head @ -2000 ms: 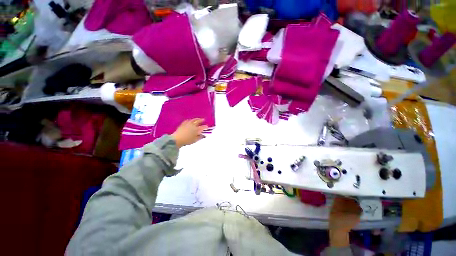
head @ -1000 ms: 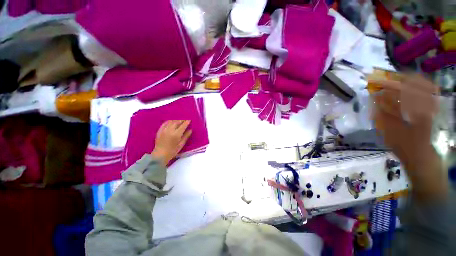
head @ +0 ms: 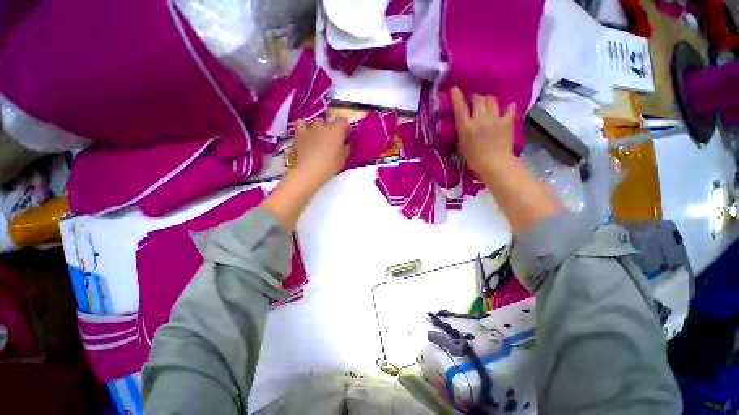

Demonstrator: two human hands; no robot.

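My left hand point(head: 318, 147) lies at the back of the table, its fingers at a small magenta piece point(head: 373, 138); whether it grips the piece is unclear. My right hand point(head: 488, 134) is spread with its fingertips on the folded magenta stack point(head: 494, 57) at the back. A fan of small magenta pieces with white edges point(head: 407, 189) lies in front, between my hands. Large magenta panels point(head: 174, 253) lie at the table's left, partly under my left sleeve. The white sewing machine head point(head: 486, 361) is at the lower right, partly hidden by my right sleeve.
A big magenta pile point(head: 121, 73) stands at the back left beside clear plastic. Green-handled scissors point(head: 480, 305) lie behind the machine head. A dark bar point(head: 557, 136) and orange tape point(head: 634, 174) are at the right. A magenta thread cone point(head: 717, 91) stands at the far right.
My left hand has left the large panels and moved back and right. My right hand has come from the right side onto the folded stack. The view has shifted, bringing the back piles closer.
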